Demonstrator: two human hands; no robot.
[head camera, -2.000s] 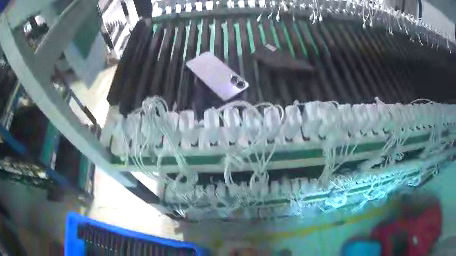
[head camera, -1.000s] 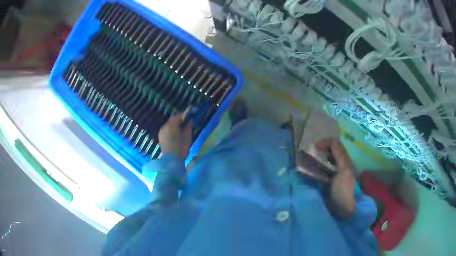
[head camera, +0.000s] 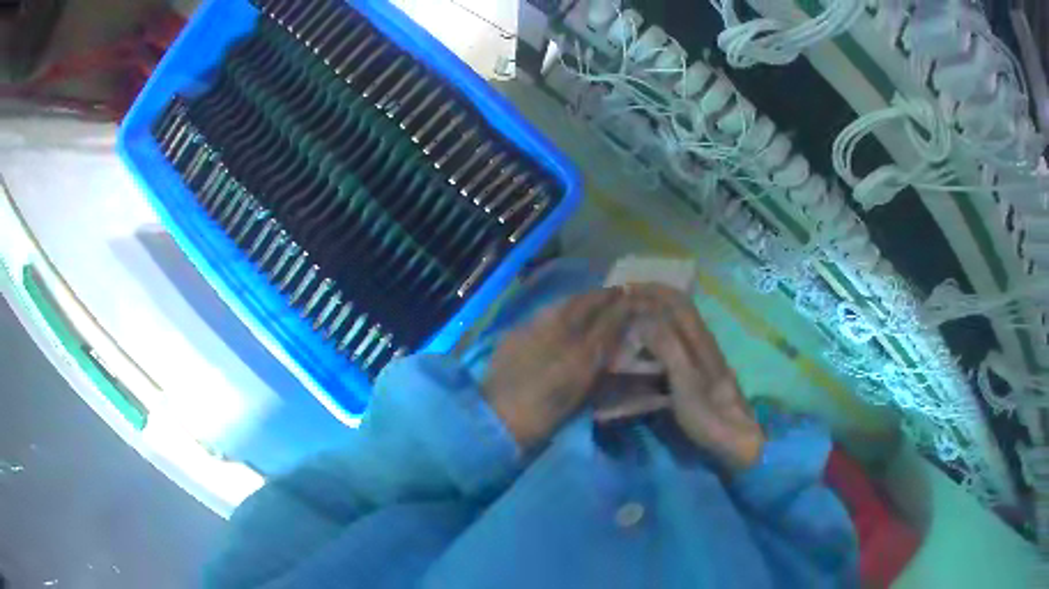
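My left hand (head camera: 552, 362) and my right hand (head camera: 704, 374) are together in front of the smock, both around a small stack of smartphones (head camera: 635, 357). A pale end of the stack shows above the fingertips and a darker edge shows below, between the palms. The fingers hide most of it, so the number of phones cannot be told. The blue tray (head camera: 259, 334) lies tilted in view at the upper left, with ribbed black slots and two rows of shiny phone edges.
The rack (head camera: 822, 236) with white cable blocks and looped white cords runs down the right side. A pale bench (head camera: 104, 219) with a green stripe lies under and left of the tray. A red stool (head camera: 868, 524) is at the lower right, partly behind my right sleeve.
My left hand has left the tray's lower right end and moved right to the phones. My right hand has moved left and up with the phones to meet it.
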